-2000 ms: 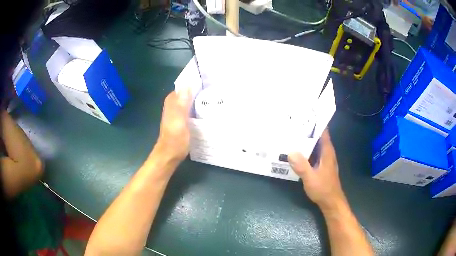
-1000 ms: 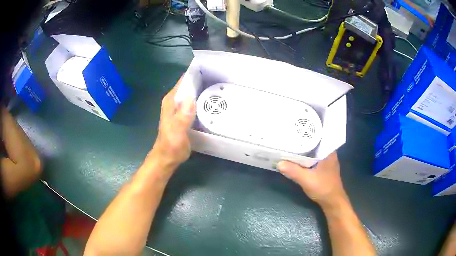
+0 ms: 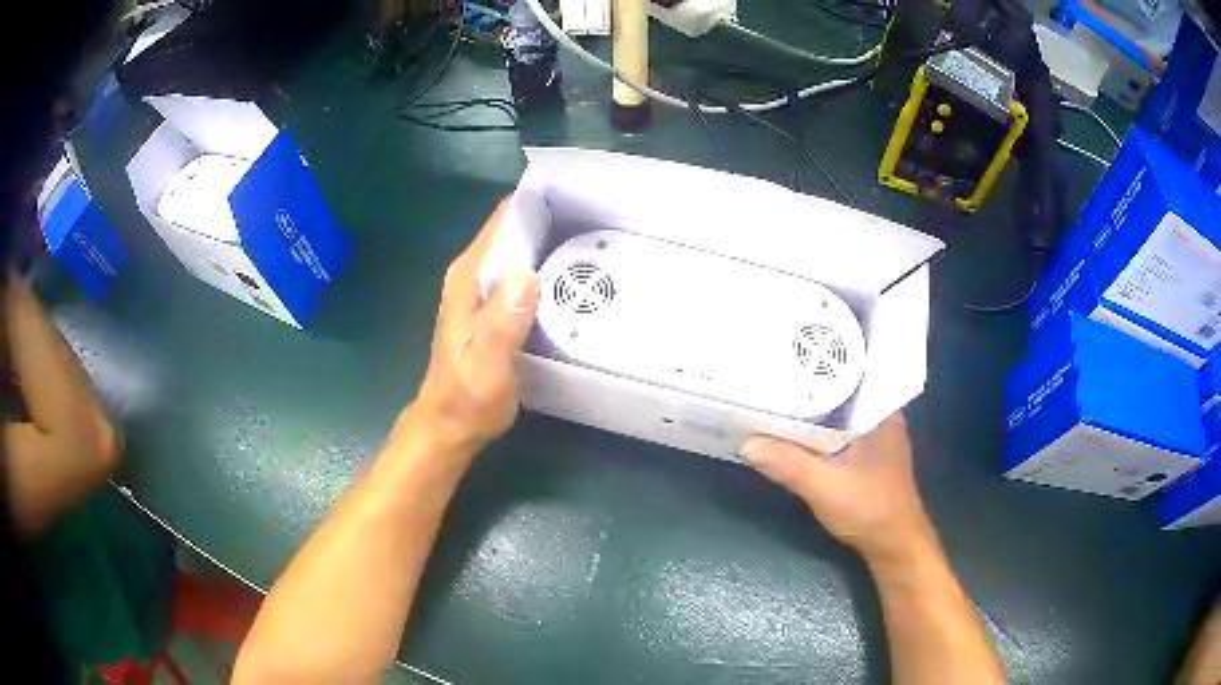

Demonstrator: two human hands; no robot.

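An open white carton [image 3: 603, 400] is held over the green bench top, its long lid flap [image 3: 723, 201] raised at the far side. Inside lies a white rounded oblong unit [image 3: 703, 315] with a round slotted grille at each end. My left hand [image 3: 479, 341] grips the carton's left end, thumb on the near left corner. My right hand [image 3: 846, 484] grips the lower right corner, thumb on the near side, the other fingers hidden behind the carton. Both hands are bare.
An open blue-and-white carton [image 3: 255, 221] with a white unit stands at left. Closed blue cartons [image 3: 1105, 402] are stacked at right. A yellow-and-black device [image 3: 951, 127], cables and a pale post [image 3: 629, 60] are at the back. Another person's arm [image 3: 54, 402] is at the left edge.
The carton has tilted since two seconds ago, so the unit's top and both grilles now show clearly. Both hands have kept hold of it.
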